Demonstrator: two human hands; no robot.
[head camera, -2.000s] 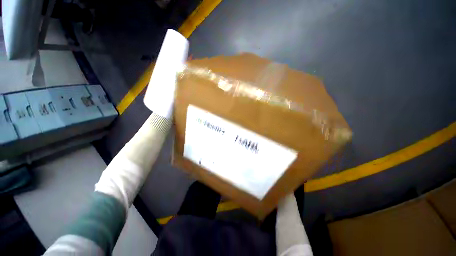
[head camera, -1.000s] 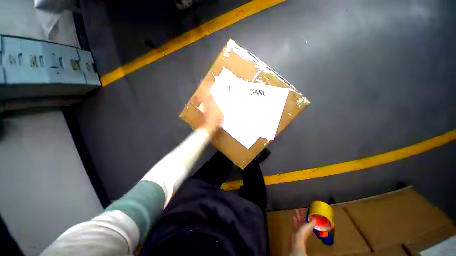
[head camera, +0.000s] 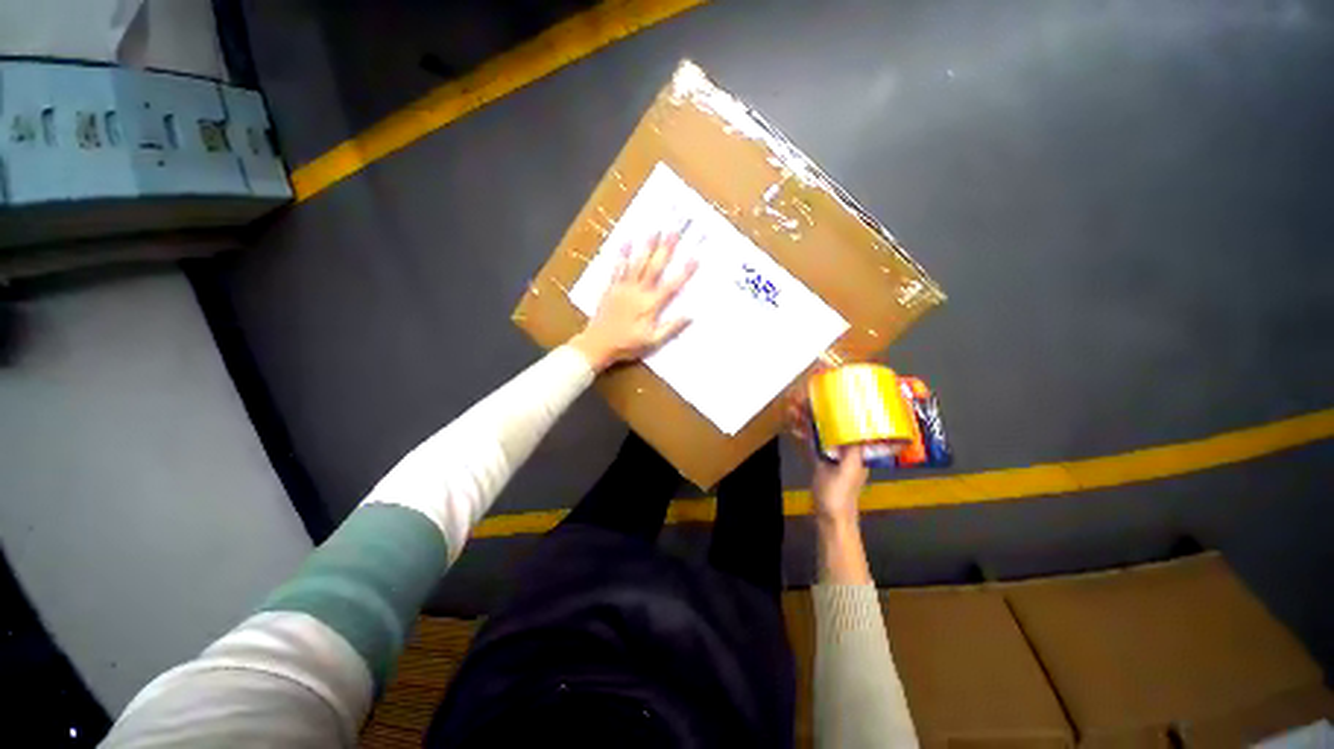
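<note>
A brown carton (head camera: 863, 278) with shiny clear tape along its far edge stands on the floor before me. A white label sheet (head camera: 732, 344) with a little dark lettering lies on its top. My left hand (head camera: 641, 305) lies spread on the label's left part, pressing it flat. My right hand (head camera: 830, 457) holds the tape gun (head camera: 863, 410), with its yellow tape roll and blue and orange body, at the carton's right near edge by the label's corner. Part of the right fingers is hidden behind the gun.
Brown cartons (head camera: 1156, 637) stand at the lower right. A white table (head camera: 132, 468) is at the left, with pale blue boxes (head camera: 139, 139) beyond it. Yellow lines (head camera: 1127, 471) cross the grey floor. My dark-clothed legs are just behind the carton.
The carton has gone from raised and tilted to label-up before me. The left hand has settled spread on the straightened label. The right hand has brought the tape gun from the lower-right cartons to the carton's edge.
</note>
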